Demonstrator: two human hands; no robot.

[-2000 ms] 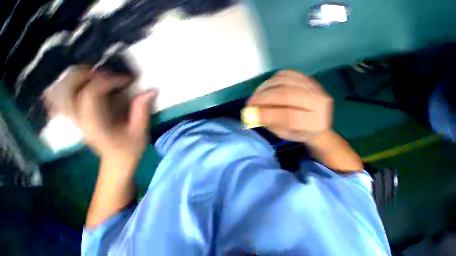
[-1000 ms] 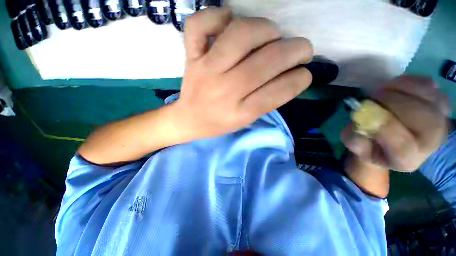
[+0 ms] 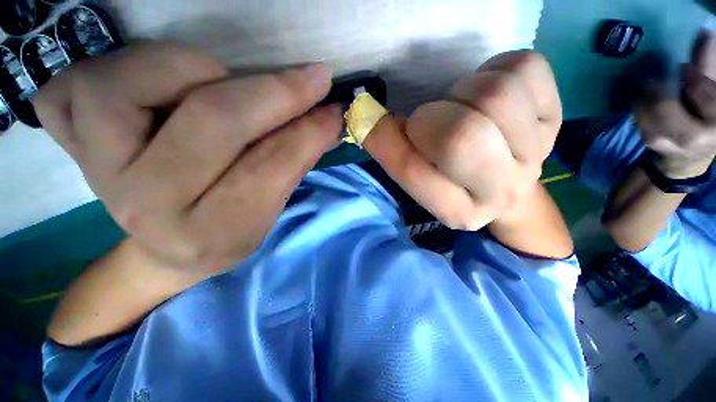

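Observation:
A small black housing point(image 3: 369, 82) is held between the thumb and fingers of my left hand point(image 3: 196, 149), above the white sheet point(image 3: 314, 31). Much of the housing is hidden by my fingers. My right hand point(image 3: 479, 141) is curled, with its thumb against the housing's near end. The thumb tip is wrapped in yellow-tan tape point(image 3: 364, 118). A small pale spot shows on the housing beside the tape. Whether my right hand holds anything else cannot be seen.
Black housings point(image 3: 51, 59) stand in rows at the upper left. One loose housing point(image 3: 619, 38) lies on the green mat point(image 3: 581, 71) at the upper right. Another person's hand and blue sleeve point(image 3: 683, 251) are at the right. Dark parts point(image 3: 640, 290) lie at the lower right.
My right hand has moved left and its taped thumb now meets the housing in my left hand. My left hand has moved left and lower. The other person's hand has come into view.

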